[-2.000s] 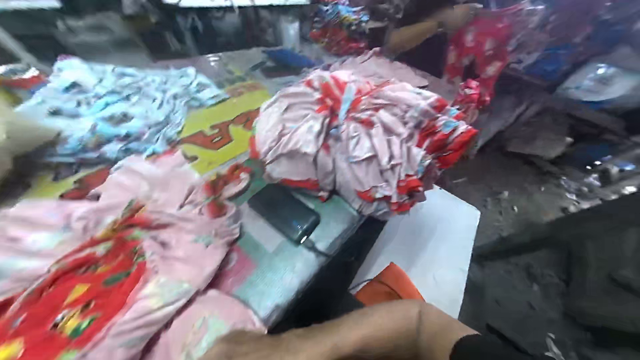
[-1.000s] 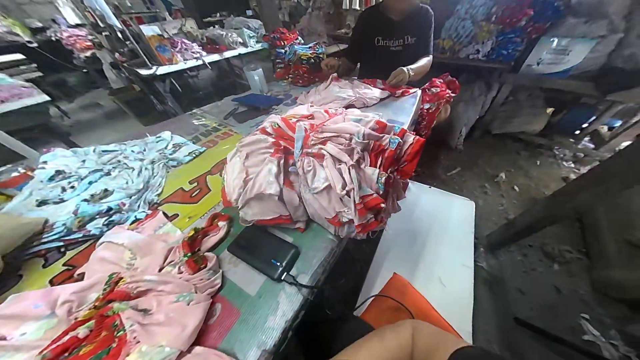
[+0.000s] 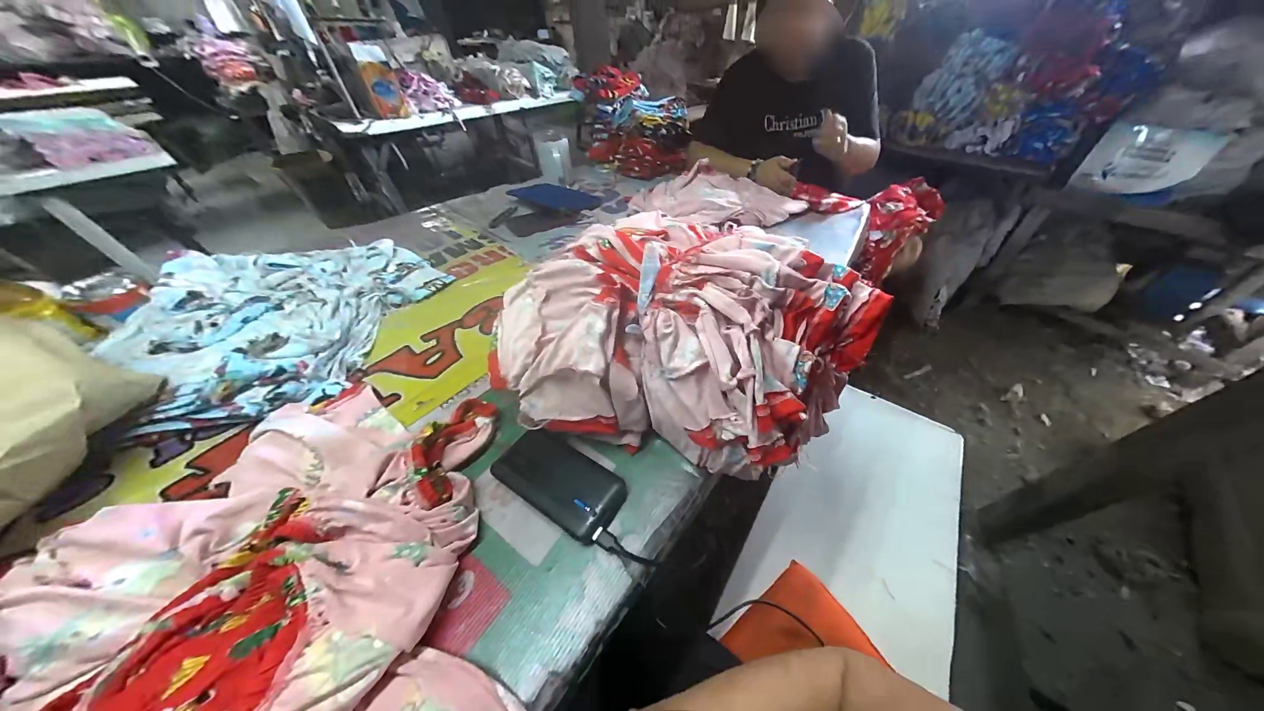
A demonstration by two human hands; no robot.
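Neither of my hands shows; only a bare forearm of mine point(image 3: 800, 681) crosses the bottom edge, next to an orange cloth point(image 3: 805, 612) and a thin black cable. A large bundle of pink garments with red trim point(image 3: 691, 336) lies at the table's edge. In front of it sits a black power bank point(image 3: 559, 486) with a cable plugged in and a small blue light. At lower left a pink and red printed garment point(image 3: 247, 583) is spread in folds. Behind that lies a heap of light blue printed cloth point(image 3: 267, 316).
A co-worker in a black T-shirt point(image 3: 790, 109) is across the table, hands near pink and red cloth. A white board point(image 3: 869, 523) is right of the table's edge, and a dark wooden beam point(image 3: 1116, 474) stands beyond it. A beige bag point(image 3: 59, 415) is at far left.
The view has tilted up, bringing the co-worker into fuller sight. One of the co-worker's hands has risen from the cloth to chest height. My forearm shows less than two seconds ago.
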